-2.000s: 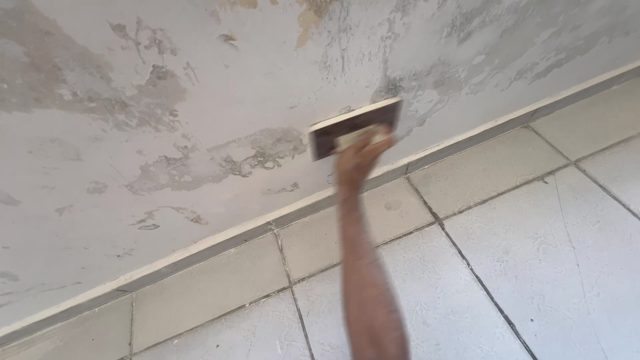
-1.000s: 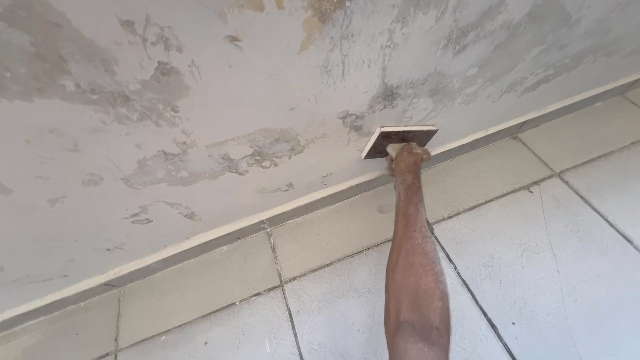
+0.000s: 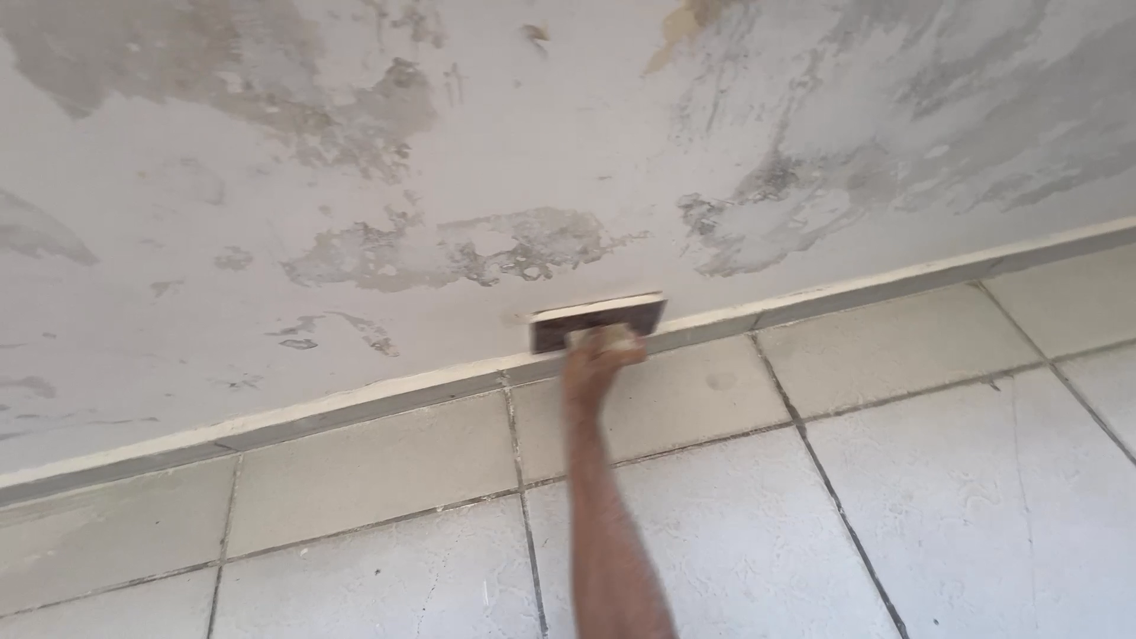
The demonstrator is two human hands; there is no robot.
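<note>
My right hand [image 3: 603,351], somewhat blurred, is closed on the pale handle of a rectangular float [image 3: 552,333]. The float has a dark back and a pale pad along its upper edge. It lies against the lowest part of a patchy plastered wall [image 3: 497,160], just above the grey skirting tile [image 3: 710,333]. My bare forearm reaches up from the bottom of the view, over the floor tiles. Whatever surface is under the float is hidden. My left hand is out of view.
Grey and brown worn patches [image 3: 524,248] mark the wall, with an ochre spot [image 3: 682,31] near the top. A narrow cream ledge [image 3: 355,395] runs slanting along the skirting top. Large pale floor tiles [image 3: 710,524] with dark joints lie below.
Since one second ago, my right hand has moved left along the foot of the wall with the float. Before that, it had moved right.
</note>
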